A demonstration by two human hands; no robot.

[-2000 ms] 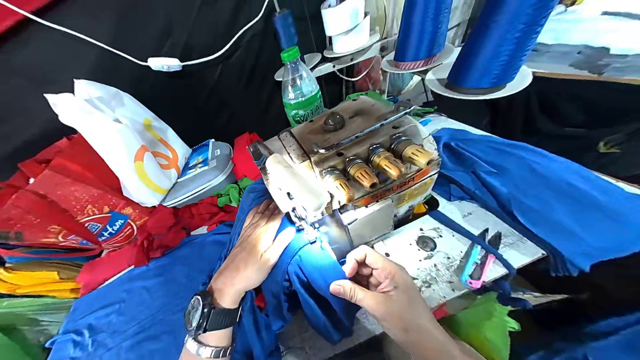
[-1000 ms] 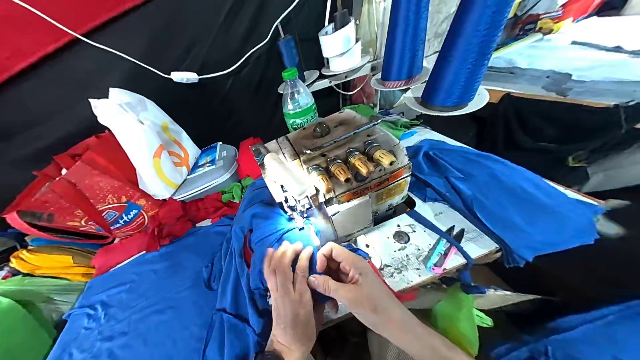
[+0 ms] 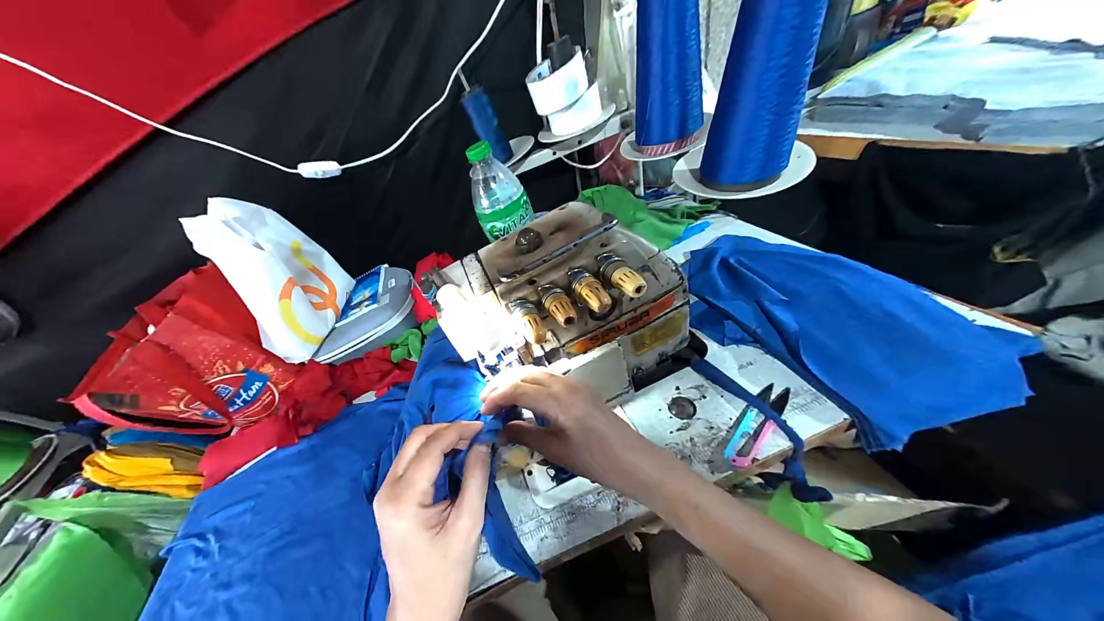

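A lamp lights the needle area of a Siruba overlock sewing machine (image 3: 586, 293), with blue knit fabric (image 3: 440, 379) lying at its left end. My left hand (image 3: 435, 509) pinches an edge of that fabric between thumb and fingers, in front of the machine. Close beside it, my right hand (image 3: 561, 423) holds the same fabric near the presser foot area, its fingertips partly hidden. A narrow end of blue fabric (image 3: 509, 535) hangs below the hands at the table edge. The needle and presser foot cannot be made out in the glare.
Thread snips (image 3: 759, 423) lie on the machine table, right of the hands. Large blue thread cones (image 3: 763, 95) and a plastic bottle (image 3: 500, 194) stand behind the machine. Blue cloth (image 3: 854, 328) lies at the right. A white plastic bag (image 3: 267, 276) and red bags (image 3: 190, 354) are at the left.
My left hand, flat on the fabric beside the machine two seconds ago, has come to the front and now pinches the fabric. My right hand has moved up toward the machine's needle end.
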